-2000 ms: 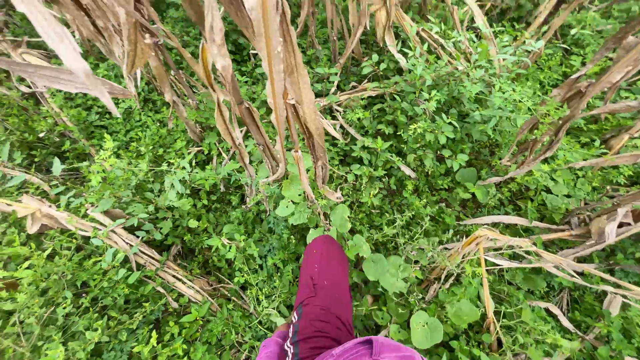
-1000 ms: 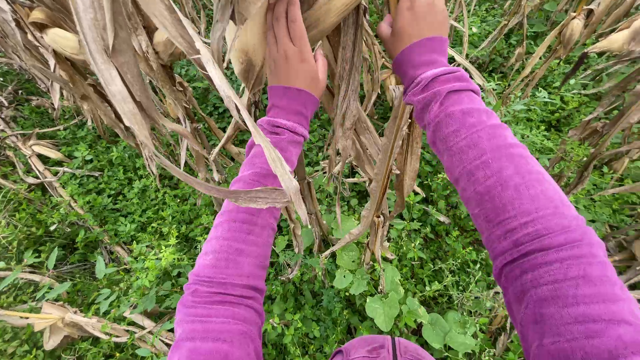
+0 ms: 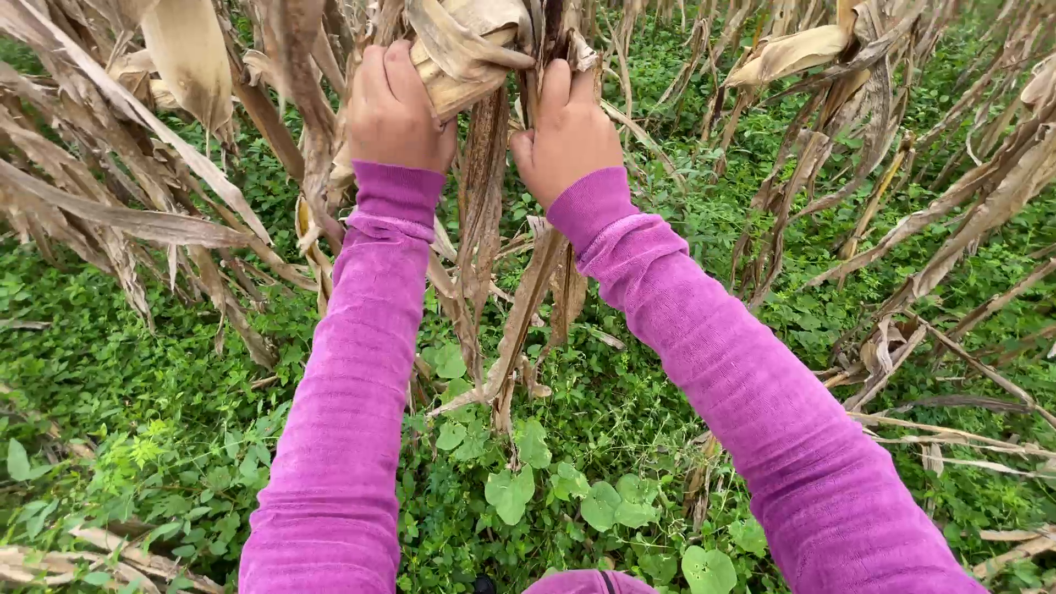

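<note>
Both hands reach to the top middle of the head view, in purple sleeves. My left hand (image 3: 398, 111) is closed around the near side of a dry corn ear in its husk (image 3: 466, 62), its thumb low beside the ear. Just to the right, my right hand (image 3: 571, 136) grips the dry corn stalk (image 3: 540, 49) and husk leaves next to the ear; its fingertips are partly hidden. Brown withered leaves (image 3: 483, 198) hang from the stalk between the two wrists.
Dry corn stalks (image 3: 272, 124) with long leaves crowd the left side. Another husked ear (image 3: 788, 56) is at the upper right, among leaning dry stalks (image 3: 982, 206). Low green weeds (image 3: 610, 396) cover the ground, and fallen dry leaves (image 3: 124, 561) lie at the lower left.
Two seconds ago neither hand showed. One second ago my left hand lay against the husks with fingers extended; now it is closed on the ear, and my right hand is closer to it.
</note>
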